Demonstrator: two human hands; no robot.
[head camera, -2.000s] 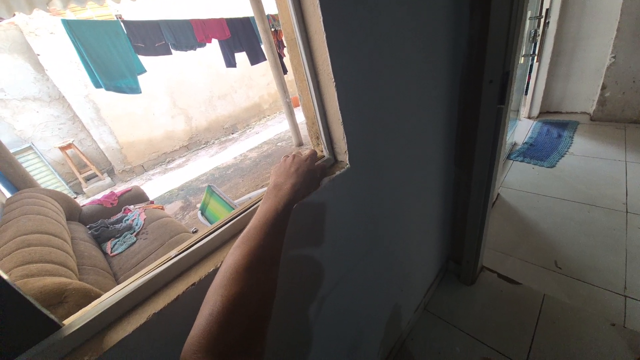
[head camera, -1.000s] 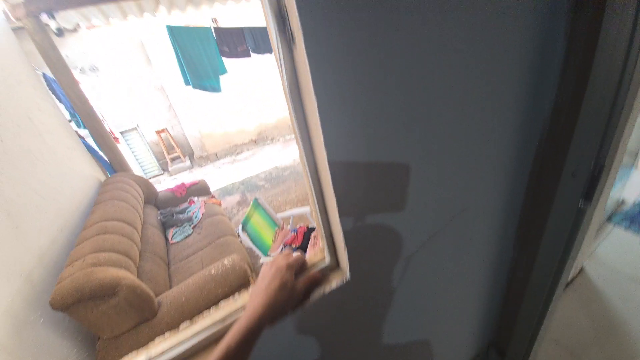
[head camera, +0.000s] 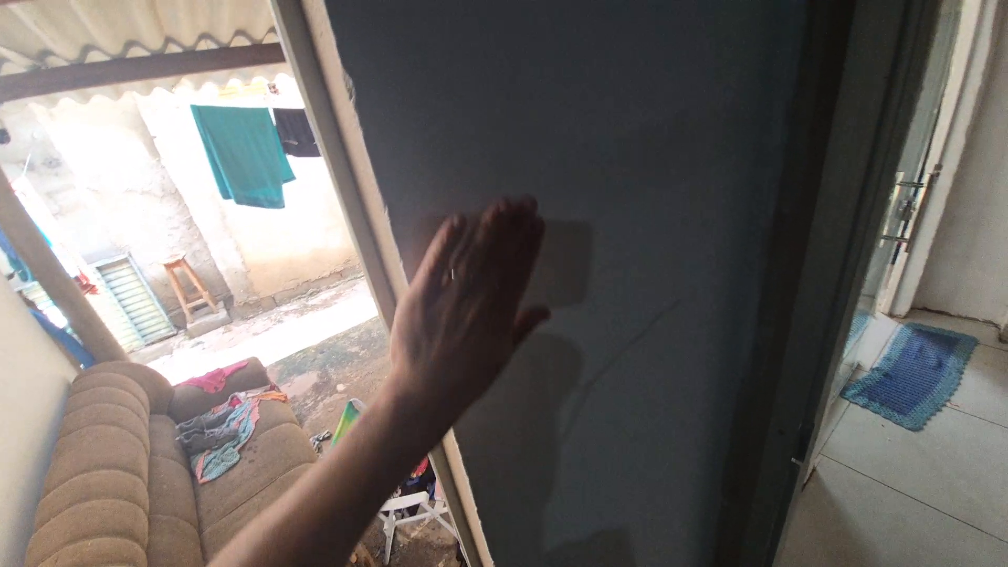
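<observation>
My left hand is raised at the middle of the view, its back toward me, fingers mostly together and thumb out to the side. It holds nothing. It overlaps the edge of the window frame and the dark grey-blue wall; whether it touches the wall I cannot tell. Behind my forearm, through the window, stands a brown sofa with crumpled clothes on its seat. My right hand is out of view.
Outside, a teal cloth hangs near a wooden stool and a louvred metal panel. A white folding chair frame stands below the window. At the right, past the doorway, a blue woven mat lies on floor tiles.
My left hand has left the lower corner of the window frame, where it rested in both earlier frames, and is now up in front of the wall. The view has shifted.
</observation>
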